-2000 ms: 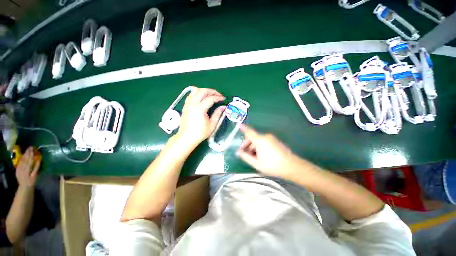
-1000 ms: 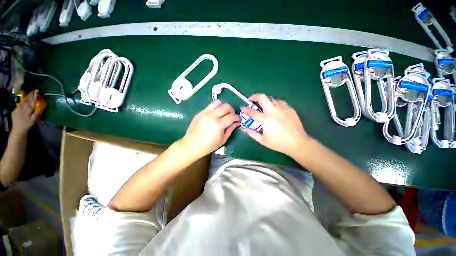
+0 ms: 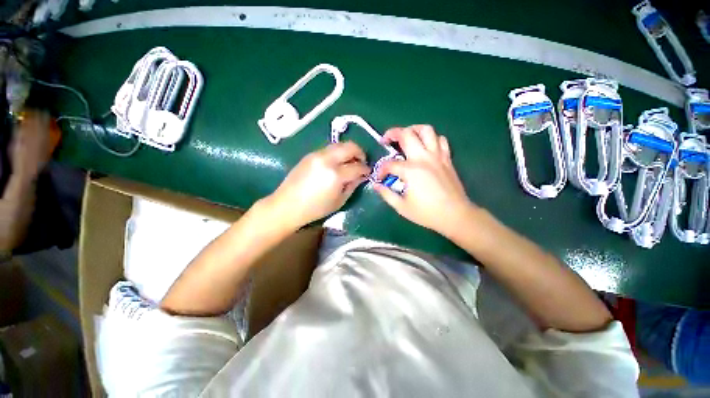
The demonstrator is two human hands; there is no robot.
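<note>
My left hand (image 3: 328,185) and my right hand (image 3: 427,180) hold a loaded housing half (image 3: 360,123) just above or on the green bench, in front of my body. Its blue patch is at the near end, between my fingers, and its loop points away to the upper left. My fingers hide much of it, and I cannot tell what the fingertips press. A plain housing half (image 3: 300,102) lies flat just beyond my left hand, its solid end to the lower left.
Several plain housing halves (image 3: 159,101) overlap at the left beside a thin cable. Several loaded housing halves (image 3: 598,138) lie at the right. A pale metal strip (image 3: 374,28) crosses the bench. An open carton (image 3: 95,233) stands below the edge. Another person's blurred arm (image 3: 22,183) is at far left.
The loaded half was upright near my left hand; it is now turned, blue end towards me, and held in both hands. My right hand has closed in on it. The view has shifted.
</note>
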